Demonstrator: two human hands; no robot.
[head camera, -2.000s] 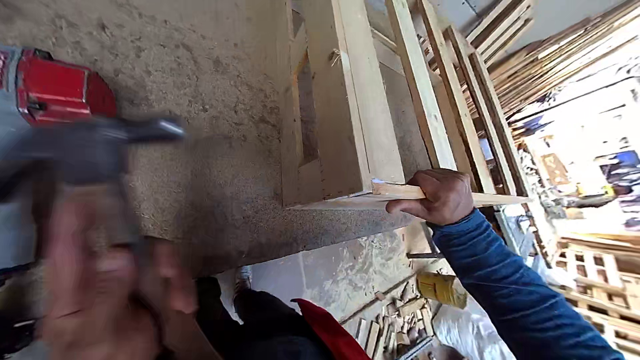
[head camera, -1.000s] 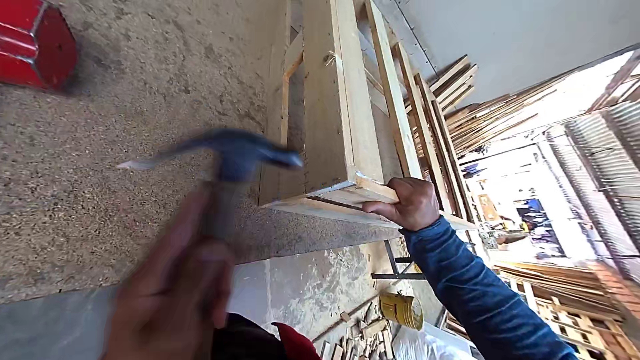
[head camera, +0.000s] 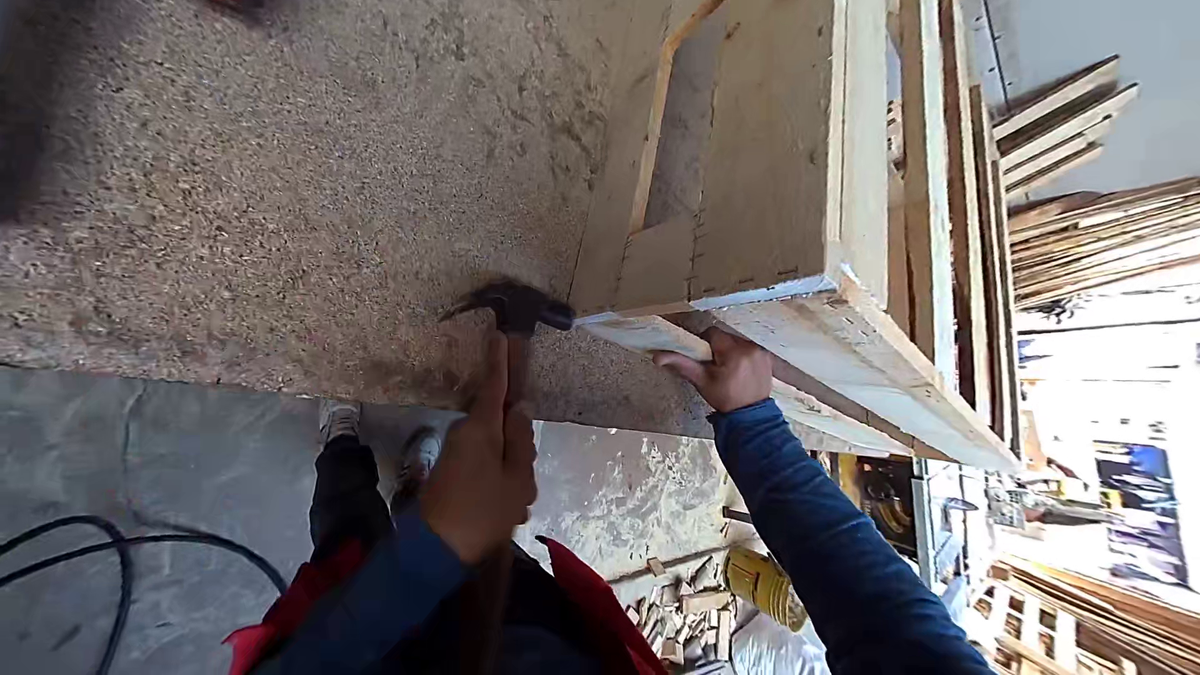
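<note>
A claw hammer (head camera: 516, 307) with a wooden handle is in my right hand (head camera: 483, 473), its fingers wrapped round the handle. The hammer's head is at the near lower corner of a wooden frame (head camera: 769, 169) made of boards and panels; whether it touches cannot be told. My left hand (head camera: 727, 370) grips the edge of a wooden board (head camera: 656, 336) on the frame's end face, thumb on the near side, the other fingers partly hidden behind the wood. The frame stands on a speckled particle-board work surface (head camera: 281, 206).
The work surface's front edge runs before my legs. On the floor lie a black hose (head camera: 122, 544), wood offcuts (head camera: 689, 609) and a yellow bucket (head camera: 764, 589). Stacked timber strips (head camera: 1106, 234) lie at the right, with slatted wooden pieces (head camera: 1031, 628) at the lower right.
The hammer has moved from apart from the frame to its near corner. My left hand still grips wood at the frame's end. The view has shifted, showing my legs and the hose.
</note>
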